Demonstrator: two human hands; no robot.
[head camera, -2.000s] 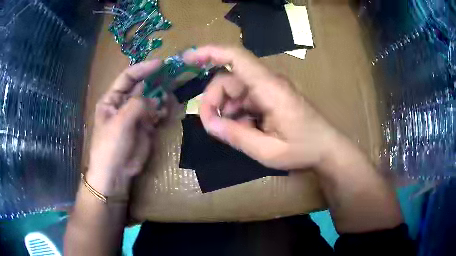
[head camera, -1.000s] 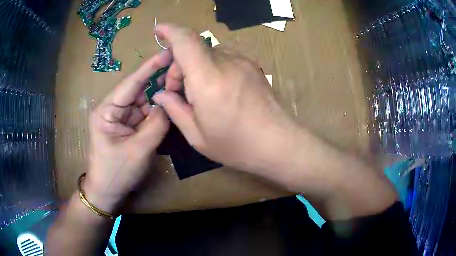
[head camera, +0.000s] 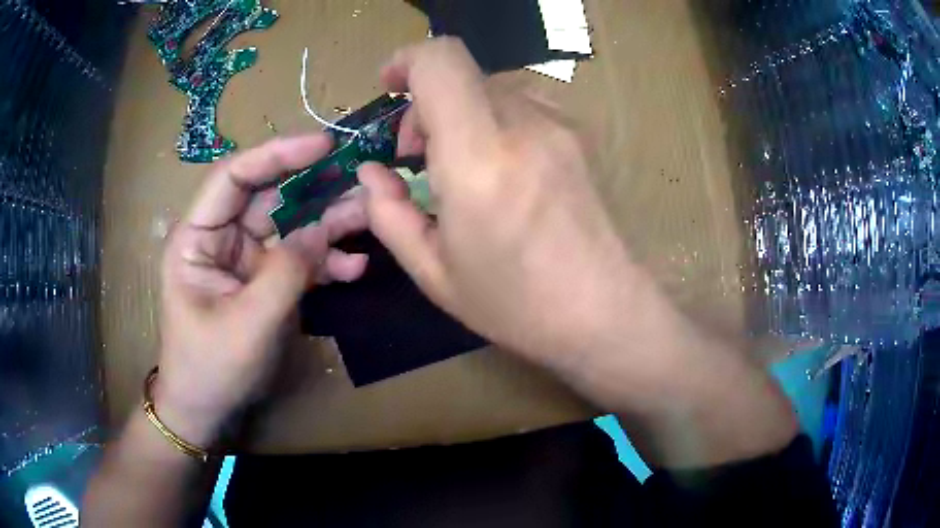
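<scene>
A green circuit board (head camera: 322, 184) is held tilted above the cardboard, with a thin white wire (head camera: 310, 98) curving up from it. My left hand (head camera: 242, 242) grips the board's lower left end between thumb and fingers. My right hand (head camera: 495, 175) is at the board's upper right end, its fingertips around that end; the fingers hide what lies between them. Black adhesive sheets (head camera: 397, 320) lie on the cardboard below my hands, partly covered by them. A pale piece (head camera: 416, 186) shows between the board and my right hand.
Several green circuit boards (head camera: 206, 88) lie at the upper left. More black sheets (head camera: 484, 31) with cream backing paper (head camera: 565, 26) lie at the top. Shiny clear trays stand at the left (head camera: 46, 227) and right (head camera: 845, 217) of the brown cardboard (head camera: 660, 206).
The board has come into clearer view as my hands spread slightly apart, and its white wire now curves at its upper left. Earlier, the board was mostly hidden by my fingers.
</scene>
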